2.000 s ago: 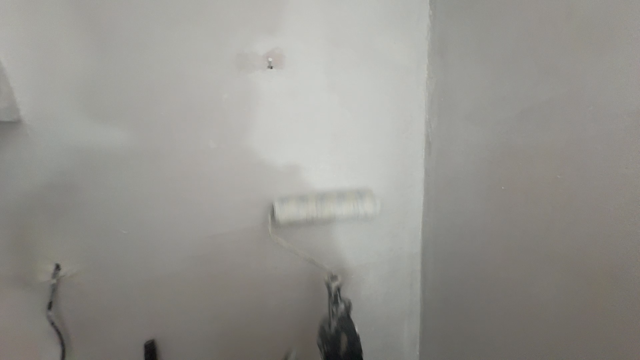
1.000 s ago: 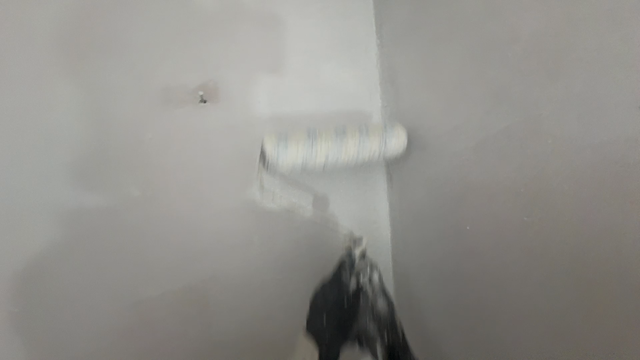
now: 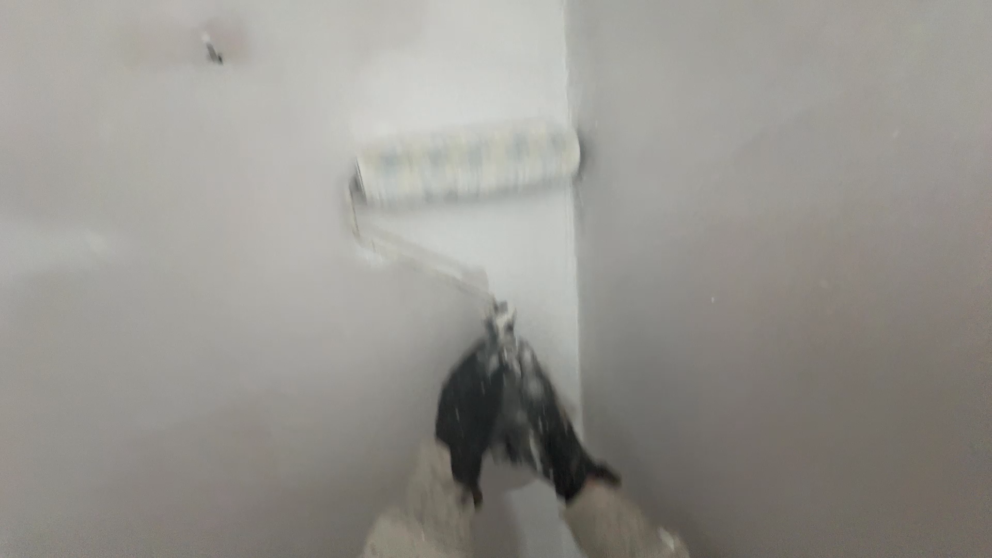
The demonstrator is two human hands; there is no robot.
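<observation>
A paint roller (image 3: 469, 163) with a striped, paint-wet sleeve lies level against the wall, its right end at the inside corner. Its bent wire frame (image 3: 422, 260) runs down to a paint-spattered handle (image 3: 501, 316). Around that handle my left hand (image 3: 469, 411) and my right hand (image 3: 550, 422), both in black gloves marked with white paint, are closed side by side. The fingers are blurred. Brighter wet paint (image 3: 465, 70) covers a strip of the wall above and below the sleeve, along the corner.
The grey adjoining wall (image 3: 775, 271) meets the painted one at a vertical corner line just right of the roller. A small dark fitting or wire stub (image 3: 213, 51) pokes out of the left wall at upper left.
The roller, two seconds ago left of the corner, now reaches it. Both gloved hands and sleeves have come further into view. The view has shifted right.
</observation>
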